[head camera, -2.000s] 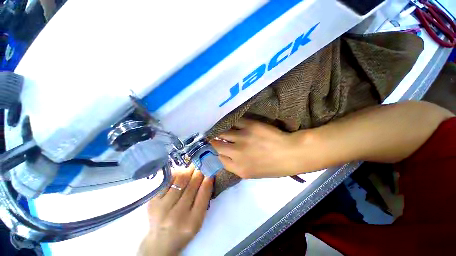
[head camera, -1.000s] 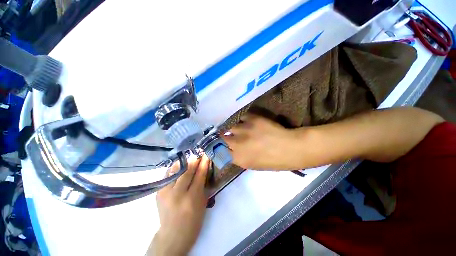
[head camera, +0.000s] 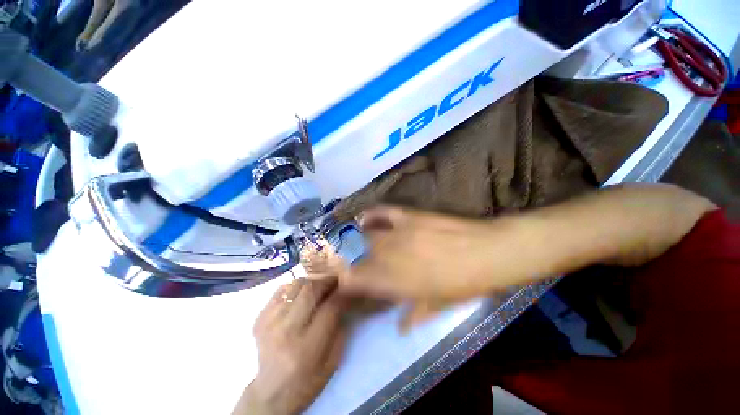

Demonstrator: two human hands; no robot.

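The brown woven garment (head camera: 479, 166) lies bunched on the white table under the arm of the sewing machine (head camera: 324, 89). My right hand (head camera: 406, 255) is blurred, its fingers over the cloth just in front of the grey-blue attachment (head camera: 347, 243) and close to my left hand's fingertips. My left hand (head camera: 300, 332) is left of the cloth, its fingers bent below the needle area (head camera: 310, 235). The two hands hide the cloth edge between them, so I cannot tell whether either one grips it.
Red-handled scissors (head camera: 694, 61) lie at the upper right, beside small tools (head camera: 643, 75). The curved metal bar (head camera: 195, 284) and tension dial (head camera: 294, 198) are at the machine's head end. A ruler-marked table edge (head camera: 479, 340) runs along the front. A person's hand (head camera: 99, 23) shows at the upper left.
My right hand has moved left and towards the front, to my left hand's fingertips. My left fingers have drawn back slightly from the needle area and are more bent.
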